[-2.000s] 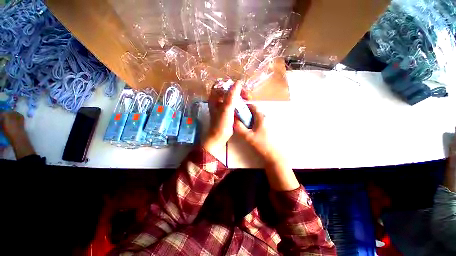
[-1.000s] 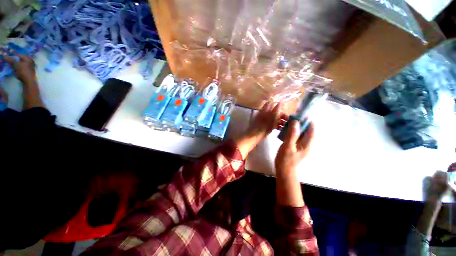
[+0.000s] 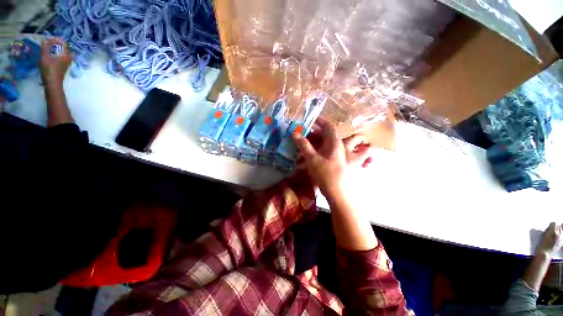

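A row of packed units [image 3: 231, 131], with blue cards, orange-red marks and white cable loops in clear shells, lies on the white tabletop. My right hand [image 3: 327, 162] is at the row's right end, its thumb and fingers closed on the rightmost packed unit [image 3: 289, 147]. That unit lies against its neighbour. My left hand [image 3: 357, 150] is mostly hidden behind my right hand; fingertips that seem to be its own show just to the right, and what they hold cannot be told.
A brown carton [image 3: 475, 77] of tangled clear plastic boxes [image 3: 346, 68] stands behind the row. A black phone [image 3: 148, 120] lies left. Loose blue cables [image 3: 154, 37] are heaped behind it. Bagged carded cables [image 3: 518, 142] lie right. Other people's hands show at both sides [image 3: 55, 58] [image 3: 551, 239].
My right hand has moved left with the packed unit, from beside the carton to the row's right end. My left hand has become mostly hidden. The camera view has shifted.
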